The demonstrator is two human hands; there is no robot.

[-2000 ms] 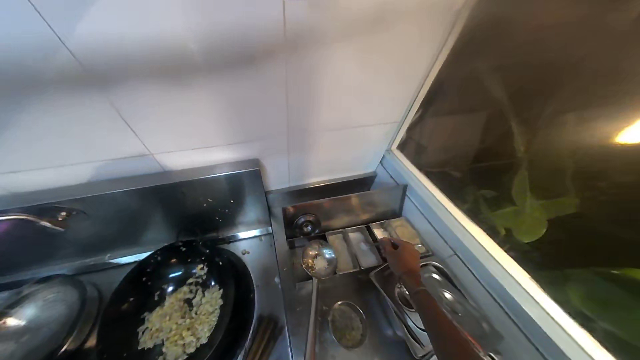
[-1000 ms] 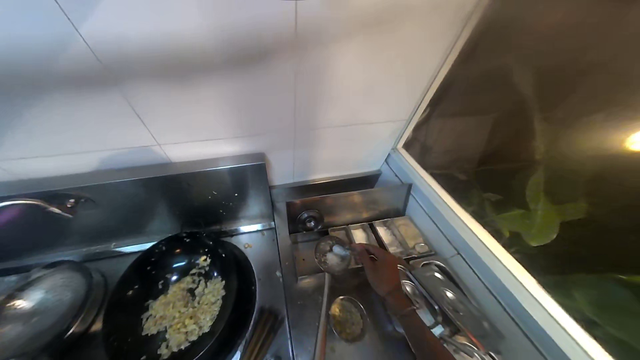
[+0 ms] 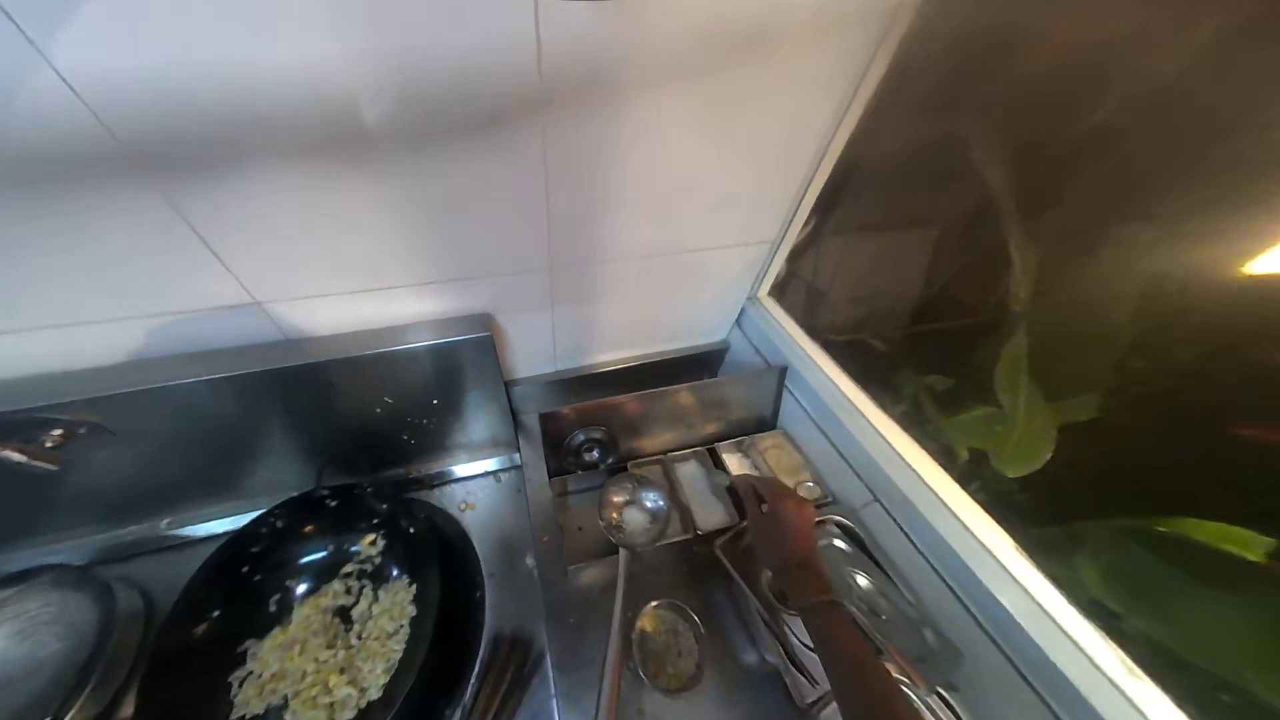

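My right hand [image 3: 782, 530] reaches in from the lower right, its fingers down at the small metal seasoning containers [image 3: 705, 492]; whether it holds something between the fingertips is hidden. Just left of it a steel ladle [image 3: 634, 510] has white seasoning in its bowl, and its handle runs out at the bottom edge. Chopped pale yellow and white food [image 3: 335, 645] lies in a black wok [image 3: 455, 570] on the stove. Out of the picture is my left hand.
Lidded metal pans [image 3: 860, 580] stand under my right forearm. A small round dish [image 3: 668, 647] with wet residue sits below the ladle bowl. A metal lid or pan [image 3: 50, 640] lies left of the wok. A window frame [image 3: 940, 480] borders the right side.
My right hand went from the containers to beside the ladle bowl, then back right to the containers. White seasoning now shows in the ladle.
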